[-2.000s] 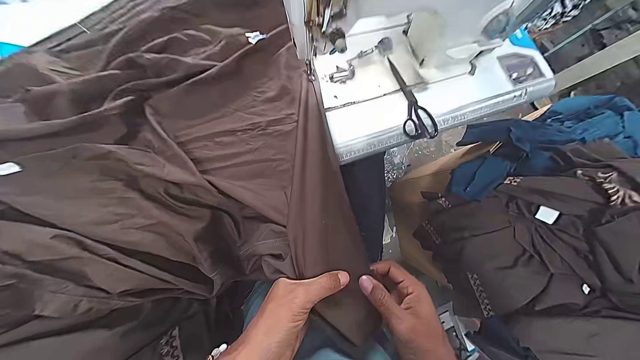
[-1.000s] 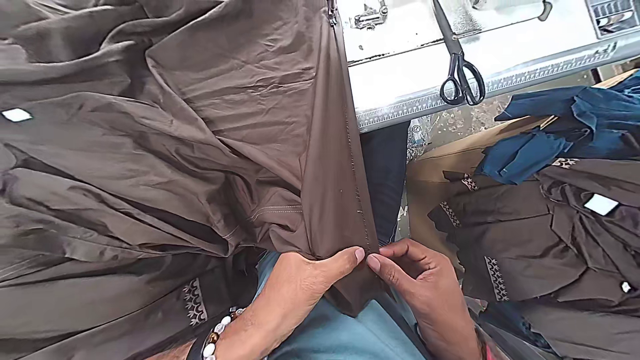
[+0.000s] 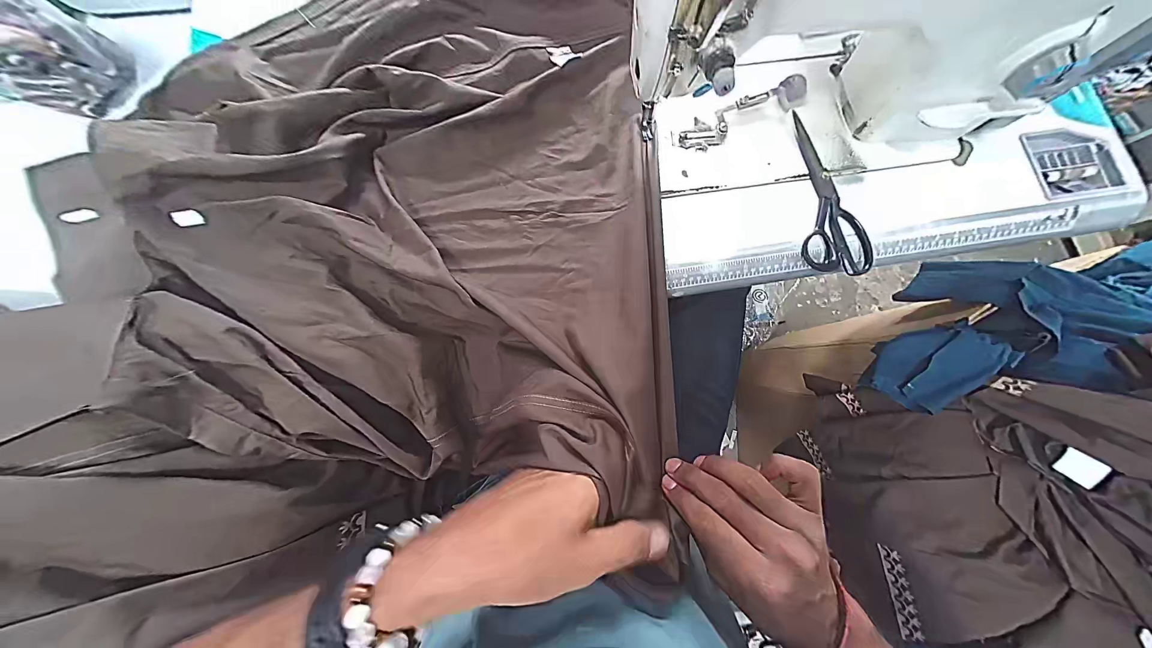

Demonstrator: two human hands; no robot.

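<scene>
Brown fabric (image 3: pixel 540 243) lies in loose folds across the left and middle, its right edge running up to the presser foot (image 3: pixel 647 121) of a sewing machine (image 3: pixel 900 72). My left hand (image 3: pixel 522 540), with a beaded bracelet (image 3: pixel 369 576) at the wrist, lies over the lower part of the fabric, thumb pointing right; its fingers are hidden by cloth. My right hand (image 3: pixel 765 531) pinches the fabric's right edge with its fingertips, just right of my left thumb. Black-handled scissors (image 3: pixel 830 211) rest on the machine bed, blades pointing up toward the machine head.
Below the machine's edge, at the right, dark brown garment pieces (image 3: pixel 936 486) with patterned trim and a white label (image 3: pixel 1082 468) lie beside blue cloth (image 3: pixel 945 360). A ruler strip (image 3: pixel 972 238) runs along the machine bed's front. More brown fabric with small white tags spreads at the far left.
My left hand has turned over the cloth, where its thumb earlier pressed near my right thumb. My right hand has shifted to the fabric's edge with its fingers extended. The view has shifted.
</scene>
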